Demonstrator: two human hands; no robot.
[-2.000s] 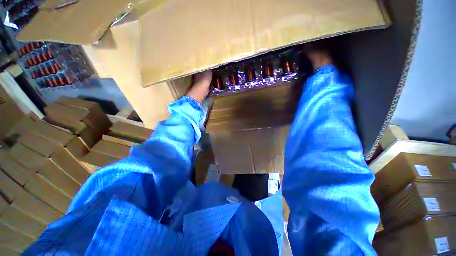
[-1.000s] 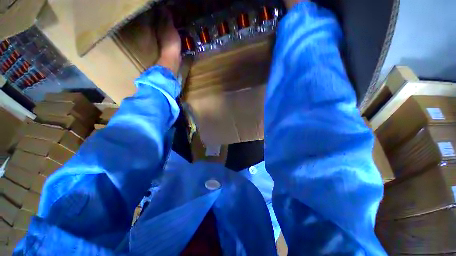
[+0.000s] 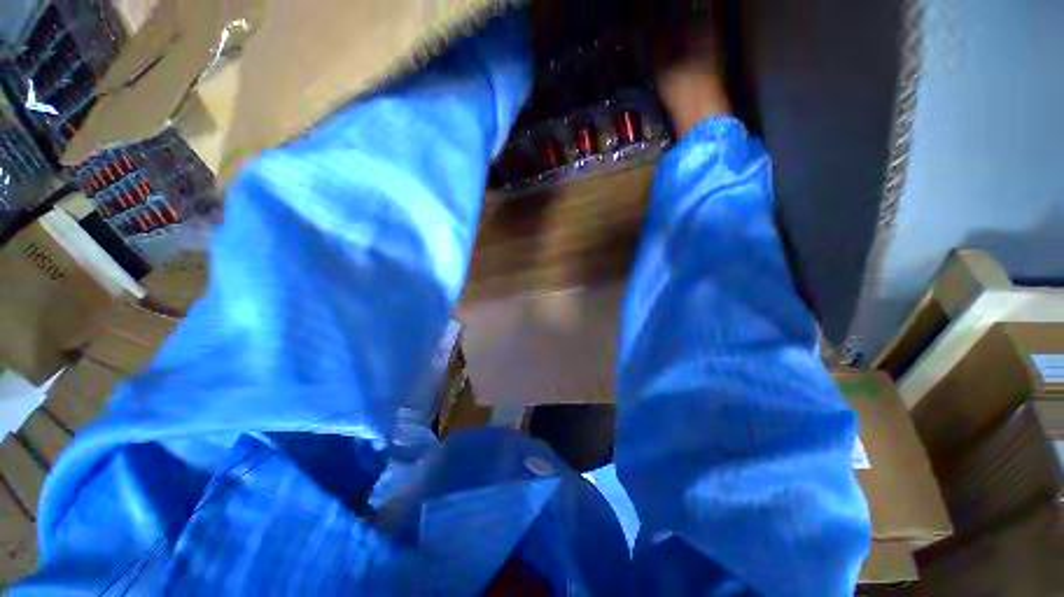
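A clear tray (image 3: 534,164) with red-brown copper coils (image 3: 586,139) lies in the dark inside of the open carton (image 3: 554,222). Only part of its near row shows between my sleeves. My right hand (image 3: 694,88) reaches in at the tray's right end; its fingers fade into shadow, so its hold cannot be told. My left arm reaches up into the carton and its sleeve covers the tray's left part. My left hand is out of sight.
A carton flap (image 3: 338,58) hangs over the upper left. Filled trays (image 3: 138,192) lie at the far left. Brown cartons (image 3: 99,338) stand at left; labelled cartons (image 3: 992,408) stand at right beside a wooden frame (image 3: 980,306). A dark panel (image 3: 823,140) rises at right.
My left arm has reached further up and in, and the left hand has gone from sight. My right hand now shows at the tray's end. The view has shifted and less of the tray shows.
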